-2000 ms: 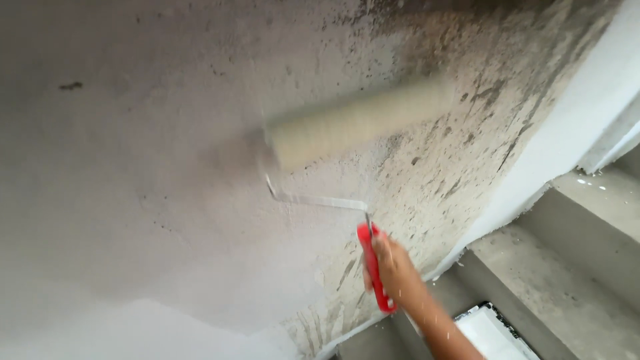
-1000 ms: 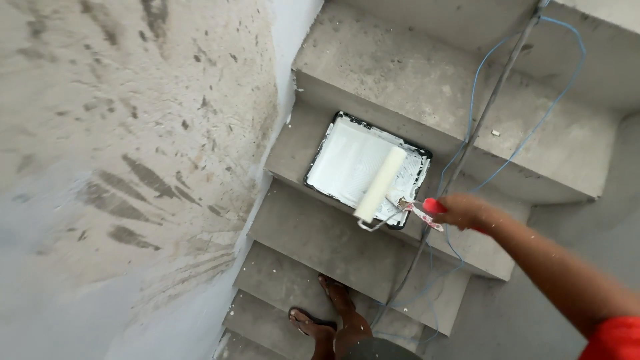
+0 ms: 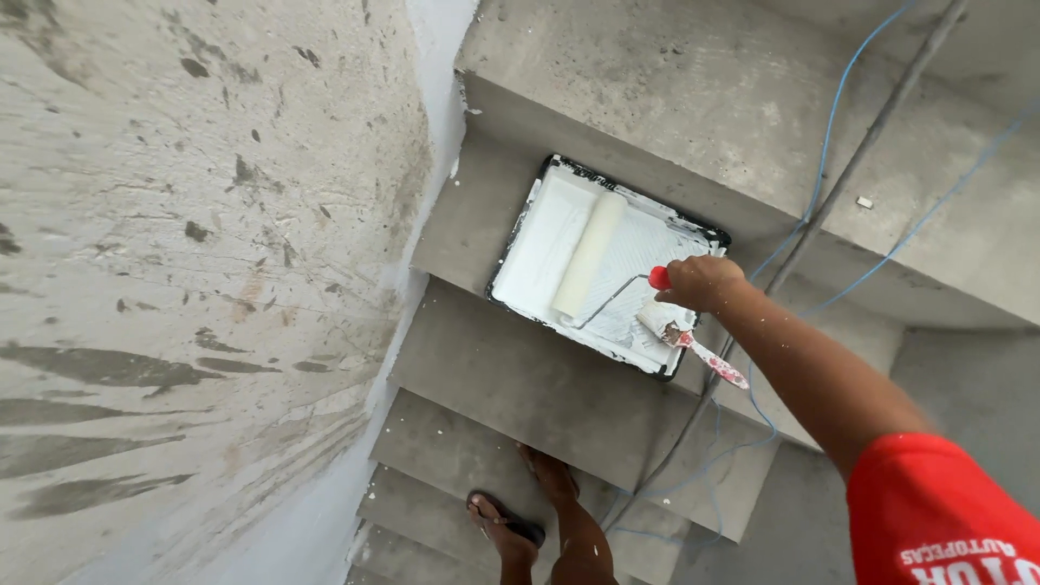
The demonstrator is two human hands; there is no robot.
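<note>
My right hand (image 3: pixel 700 283) is closed around the red handle of a paint roller, over the right side of a paint tray. The pale roller sleeve (image 3: pixel 591 256) lies across the tray, against the white paint. White paint coats the black-rimmed tray (image 3: pixel 528 236), which rests on a concrete step. A paintbrush (image 3: pixel 691 341) with a paint-spotted red and white handle lies over the tray's lower right corner, its bristles inside. To the left rises a stained, partly white wall (image 3: pixel 268 195). My left hand is out of view.
Concrete stairs (image 3: pixel 504 349) run down towards my sandalled feet (image 3: pixel 504 524). A dark cable (image 3: pixel 877 122) and thin blue wires (image 3: pixel 833 114) cross the steps on the right. A small pale scrap (image 3: pixel 864 202) lies on the upper step.
Two seconds ago the roller was up against the wall; a second ago it was over the tray's right part. Now it lies farther left in the tray. The view has swung down to the stairs.
</note>
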